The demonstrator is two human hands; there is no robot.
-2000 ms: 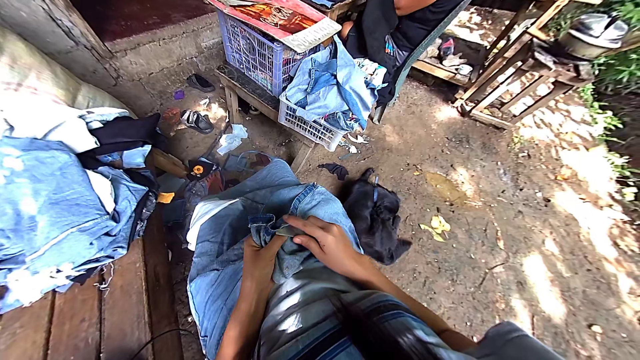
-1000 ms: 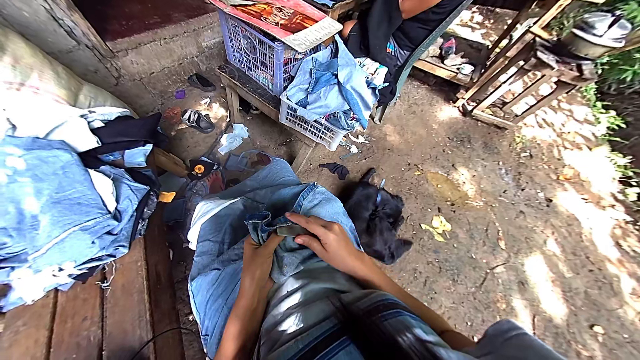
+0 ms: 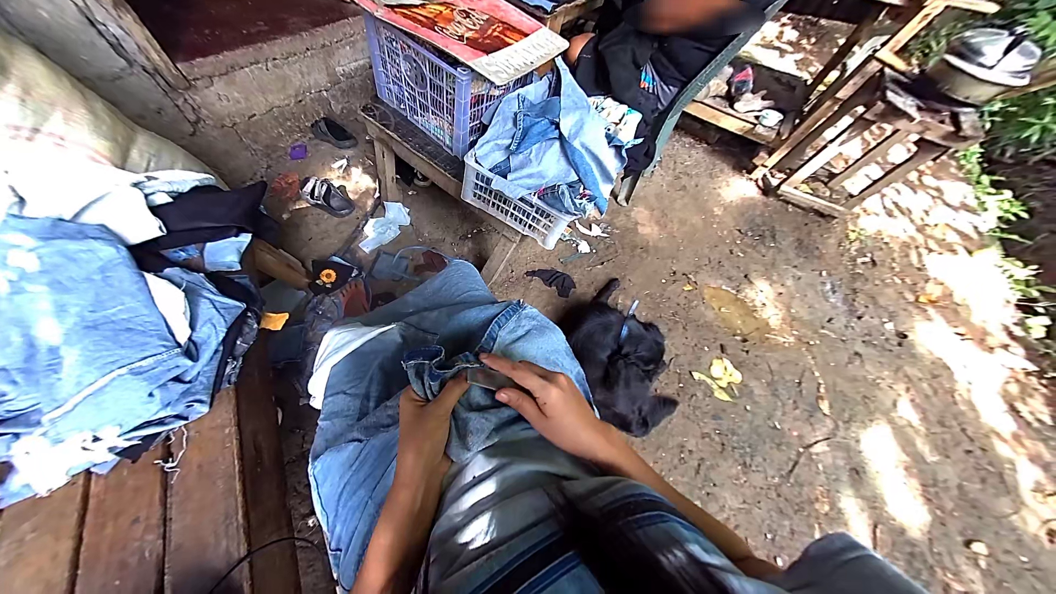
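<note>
A large piece of blue denim (image 3: 371,445) lies across my lap, and its stitched edge is bunched between my hands. My left hand (image 3: 429,421) grips the bunched seam, thumb on top. Just right of it, my right hand (image 3: 549,404) holds a small flat metallic tool (image 3: 492,379), perhaps a blade, against the denim; the exact kind cannot be told. White cloth (image 3: 342,355) shows at the left side of the denim.
Denim garments (image 3: 99,330) are heaped on a wooden plank bench (image 3: 124,520) at left. Ahead stand a purple crate (image 3: 421,87) and a white basket (image 3: 511,202) holding denim. A black dog (image 3: 619,363) lies on the ground at right. Beyond the crates sits another person (image 3: 660,58).
The dog's head and body have shifted slightly on the ground. Both my hands stay at the same bunched seam, with only slight movement of the fingers.
</note>
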